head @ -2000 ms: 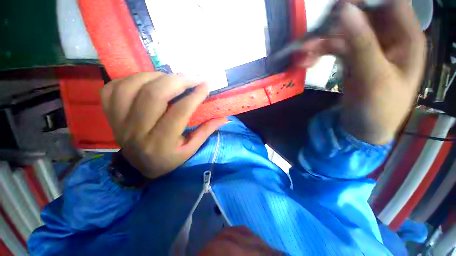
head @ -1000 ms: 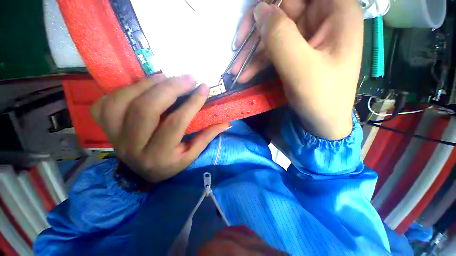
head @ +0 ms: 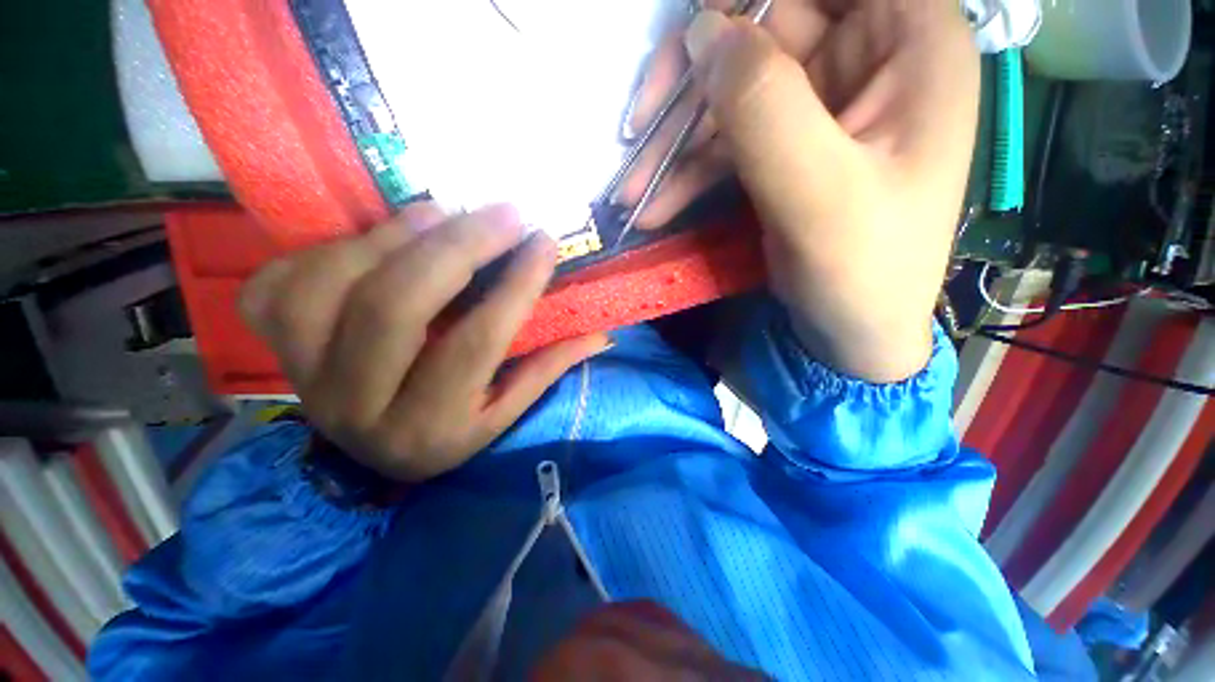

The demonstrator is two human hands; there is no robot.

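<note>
An open tablet [head: 349, 83] lies in a red foam frame [head: 637, 296], its middle washed out by white glare. My left hand [head: 400, 340] grips the frame's near edge, fingertips over the tablet's edge. A small gold part [head: 578, 245] shows beside those fingertips. My right hand [head: 833, 160] holds metal tweezers [head: 664, 133], their tips apart at the tablet's near edge just right of the gold part. Whether the tips touch anything is too small to tell. A small green board [head: 387, 163] shows at the tablet's left edge.
A white foam slab [head: 157, 100] lies at upper left, and a red tray [head: 229, 304] is below it. A white cup [head: 1113, 37] and a green ridged coil [head: 1006, 133] are at upper right. Red and white stacks [head: 1133, 453] stand low on both sides.
From two seconds ago, my right hand has come left and in, bringing the tweezer tips to the near edge by the gold part. Over the last second it has barely moved.
</note>
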